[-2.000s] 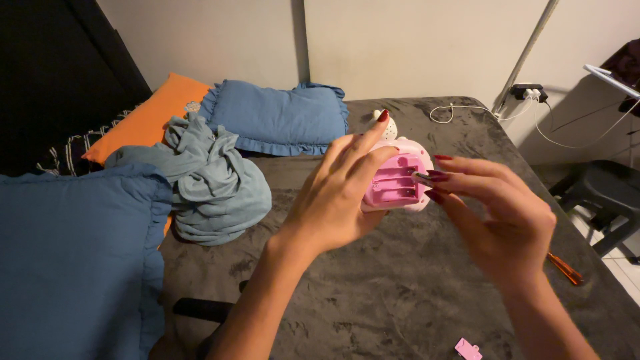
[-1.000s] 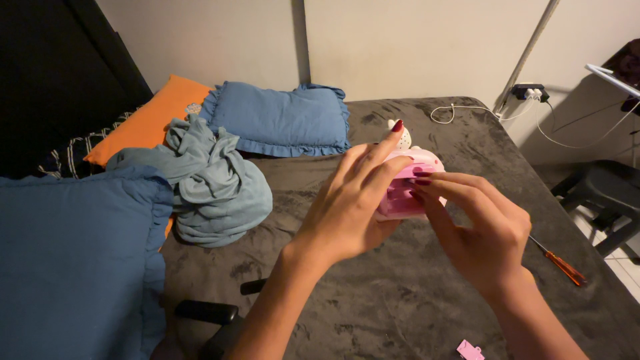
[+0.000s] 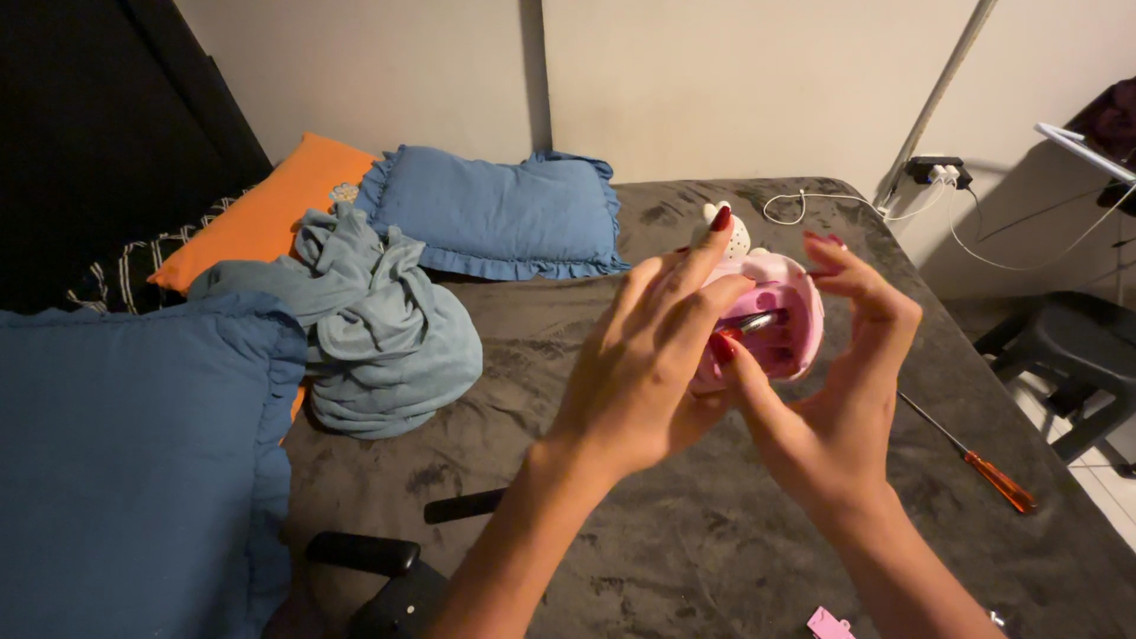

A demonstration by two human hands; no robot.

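My left hand [image 3: 652,355] grips a pink and white plastic toy [image 3: 803,311] from its left side. The toy's pink battery compartment faces up, and a battery [image 3: 759,321] with a silvery end lies slanted in it. My right hand [image 3: 825,373] has its thumb pressed on the battery's near end, with its fingers spread at the toy's right rim. A white dotted part [image 3: 735,238] rises at the far side of the toy. On the dark bedspread lie a screwdriver [image 3: 994,477] with an orange handle and a small pink plastic cover [image 3: 830,625].
Blue pillows [image 3: 497,209], an orange cushion [image 3: 275,213] and a crumpled grey-blue cloth [image 3: 390,337] lie at the left. Black armrest-like parts [image 3: 364,552] stand at the near edge. A white cable [image 3: 852,197] runs to a wall socket. A black stool [image 3: 1065,337] stands at the right.
My right fingers, bunched over the compartment a second ago, are now spread to the right, with the thumb on the battery. The battery now shows slanted in the compartment.
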